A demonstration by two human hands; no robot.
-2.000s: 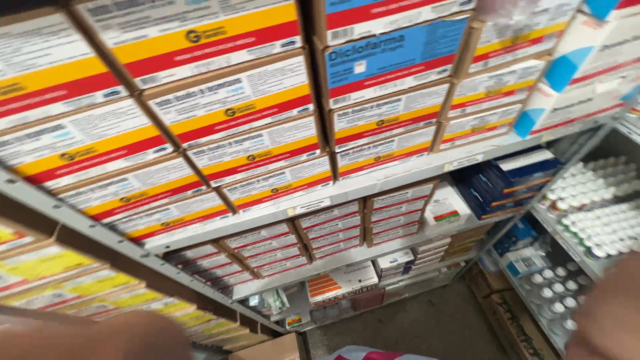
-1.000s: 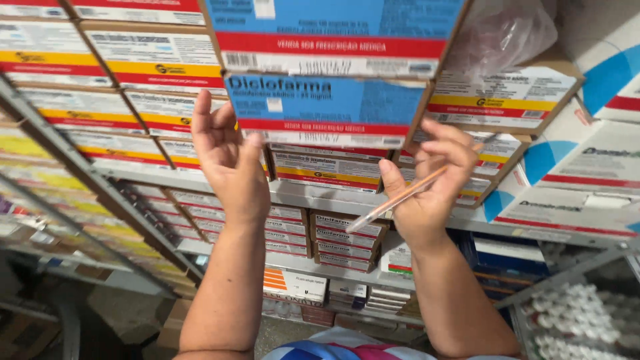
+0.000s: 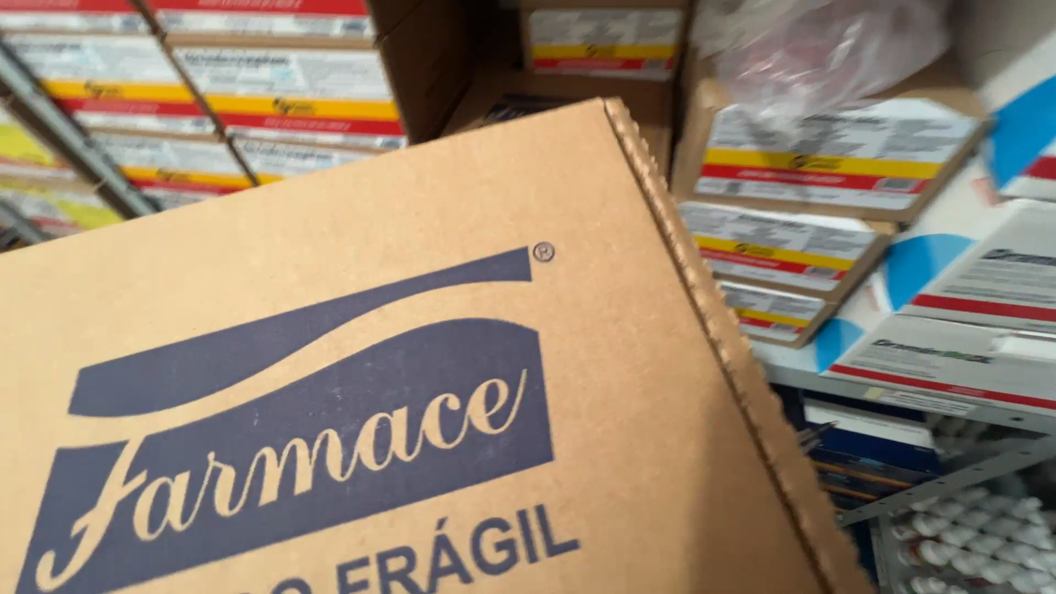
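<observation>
A large brown cardboard box (image 3: 627, 412) with a dark blue Farmace logo and printed writing fills the lower left and middle of the view, close to the camera and tilted. Its right edge shows rough corrugated board. Neither my left hand nor my right hand can be seen; the box covers the area below and in front of me. A thin pointed tip (image 3: 817, 436), perhaps of a pen, sticks out past the box's right edge. Behind the box's top edge a gap between stacked cartons shows bare cardboard sides.
Labelled medicine cartons (image 3: 289, 82) are stacked at the left. More cartons (image 3: 817, 161) stand at the right with a clear plastic bag (image 3: 825, 49) on top. White boxes (image 3: 949, 359) rest on a grey metal shelf (image 3: 916, 386). Below are dark blue boxes (image 3: 883, 454) and white-capped containers (image 3: 973, 536).
One second ago both my hands were raised at the blue-labelled cartons, a pen-like object in the right. Now a brown box fills the near view, the hands are out of sight and a gap shows in the stack.
</observation>
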